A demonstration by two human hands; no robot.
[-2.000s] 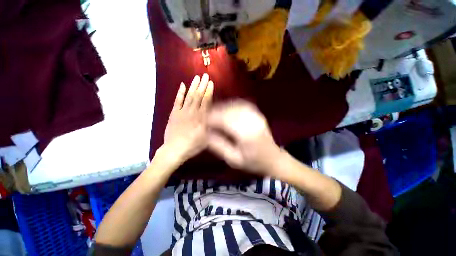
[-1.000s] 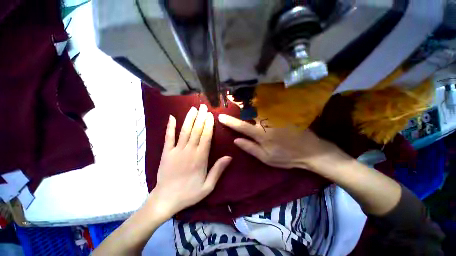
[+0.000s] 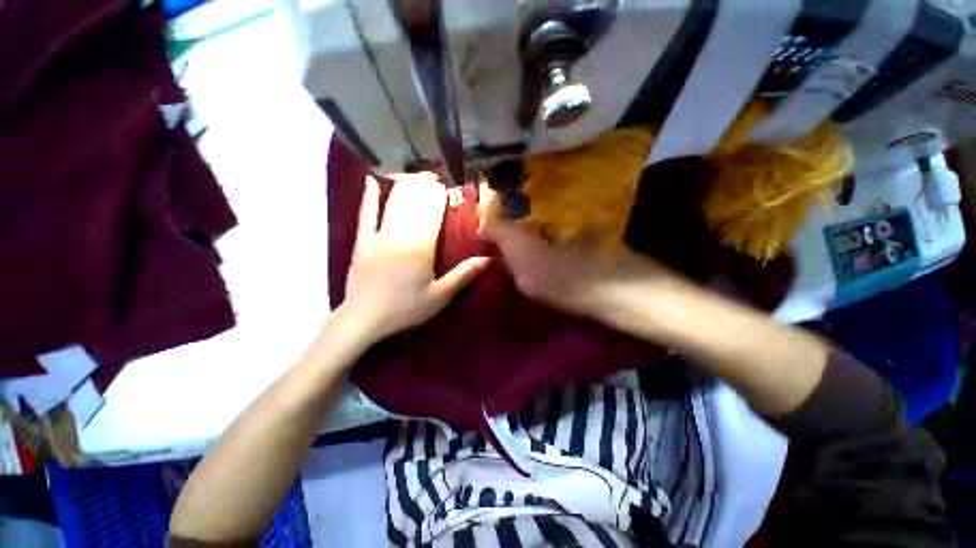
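A maroon fabric panel (image 3: 482, 343) lies under the sewing machine head (image 3: 664, 64), and its front edge hangs over the striped apron. My left hand (image 3: 401, 257) lies flat on the panel, left of the presser foot (image 3: 457, 197), with its thumb pointing right. My right hand (image 3: 546, 262) is blurred and rests at the cloth right of the needle area; its fingertips are partly hidden, so its hold cannot be told. The cloth between the hands glows red under the lamp.
More maroon cloth (image 3: 96, 203) lies on the white table (image 3: 273, 214) at left. White scraps (image 3: 59, 380) sit at the left corner. Yellow-orange tufts (image 3: 589, 193) hang from the machine. A teal panel (image 3: 872, 252) is at right, with blue baskets (image 3: 118, 508) below.
The view has shifted, and the machine head sits higher in the picture. My left hand is now closer to the needle area. My right hand has moved too and is blurred. The cloth's front edge now curves over the apron.
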